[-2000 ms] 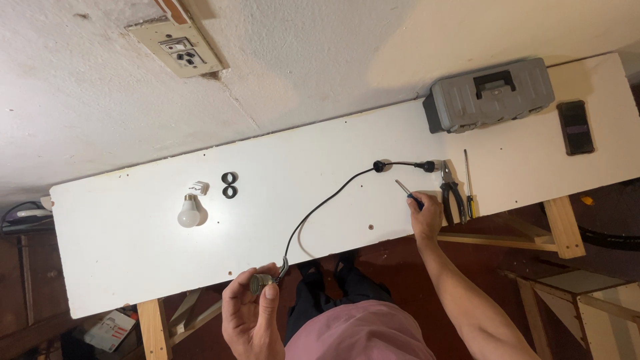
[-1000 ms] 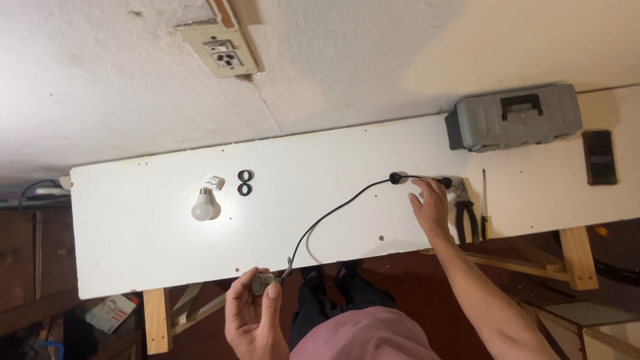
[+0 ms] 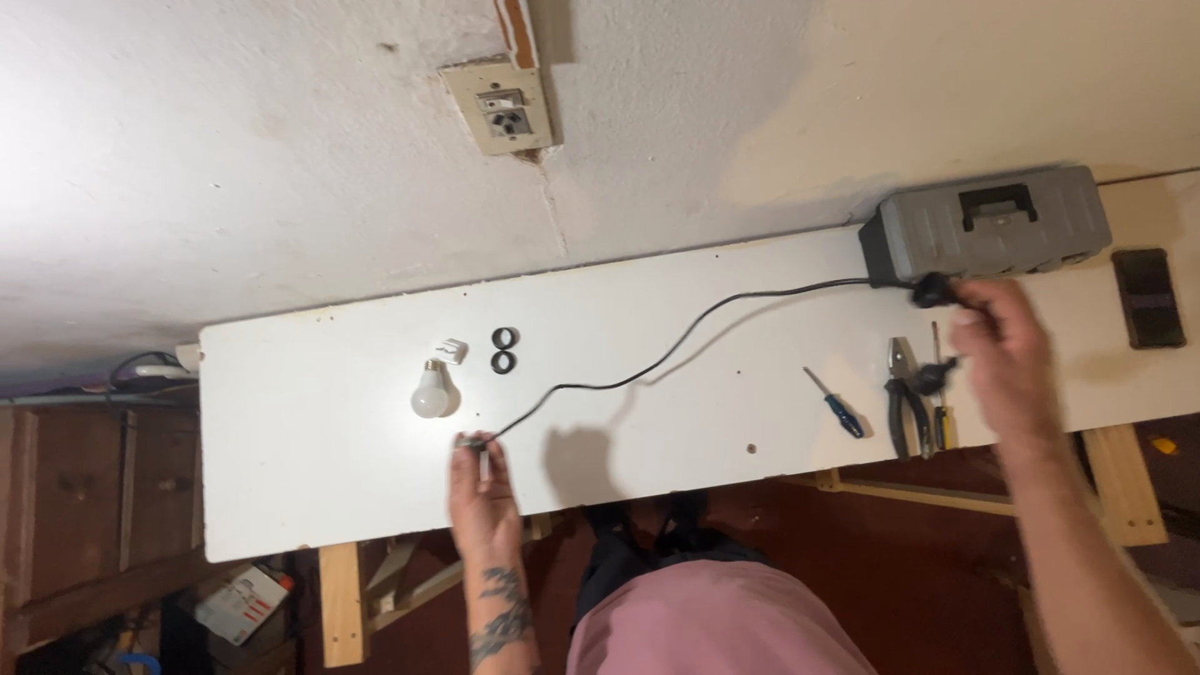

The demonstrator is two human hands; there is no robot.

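Observation:
My left hand (image 3: 485, 497) holds a small part at the near end of a black electric cable (image 3: 698, 323); the fingers partly hide it. The cable runs across to my right hand (image 3: 1008, 347), which grips its far end. Black fittings (image 3: 933, 290) show beside those fingers, and another black piece (image 3: 936, 376) hangs lower; blur hides their detail. Below and left of that hand lie a small screwdriver (image 3: 844, 414), pliers (image 3: 905, 398) and a thin yellow-and-black screwdriver (image 3: 943, 427). A light bulb (image 3: 431, 392) lies near a white piece (image 3: 451, 351) and two black rings (image 3: 503, 350).
A grey toolbox (image 3: 994, 225) stands against the wall at the table's back right, with a phone (image 3: 1148, 298) beyond it. A wall socket (image 3: 506, 117) is above the white tabletop (image 3: 309, 450). Wooden trestle legs (image 3: 341, 600) stand below its front edge.
My right hand has lifted the cable's far end and moved it right. The small screwdriver, in that hand at first, now lies on the table. My left hand has risen over the tabletop.

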